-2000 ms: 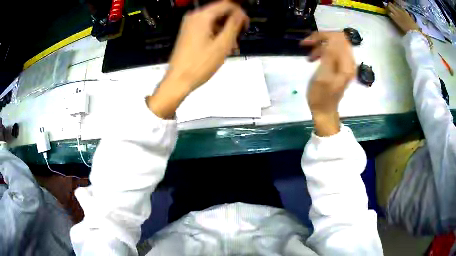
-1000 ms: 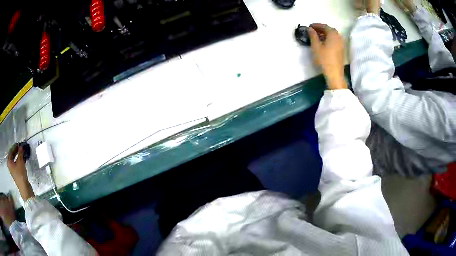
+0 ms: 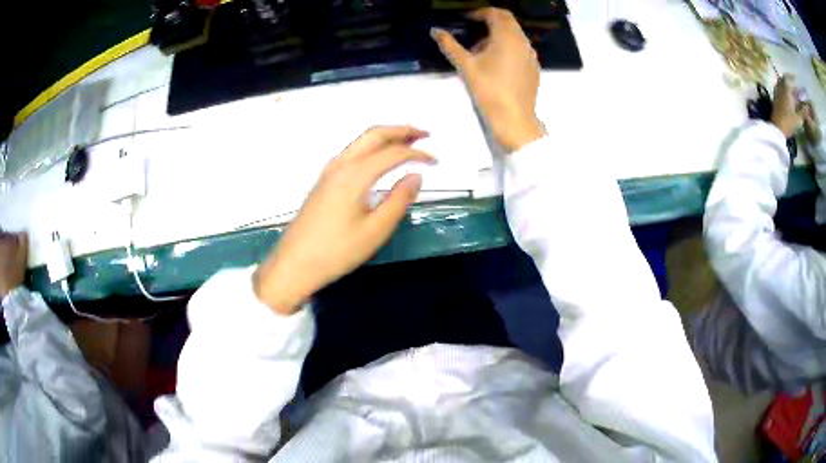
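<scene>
The black fixture base plate (image 3: 226, 88) lies across the top of the view, with a pale label on its front edge. My right hand (image 3: 496, 74) is over the plate's right part, thumb and fingers apart around a dark area. Whether it grips a black unit there is too dark to tell. My left hand (image 3: 349, 212) is open and empty above the bench's front edge, in front of the plate. One round black unit (image 3: 627, 34) lies on the bench right of the plate. Another round black unit (image 3: 76, 164) lies at the left.
White plug adapters (image 3: 129, 179) with cables are at the left front edge, below a clear plastic tray (image 3: 56, 127). A neighbour's hand (image 3: 788, 107) is at the right beside black parts and brass-coloured small parts (image 3: 738, 52). Another neighbour's hand (image 3: 13, 260) is at far left.
The view has turned back to the plate. My right hand has moved from the unit at right to over the plate; that unit is gone from its place. My left hand has come into view.
</scene>
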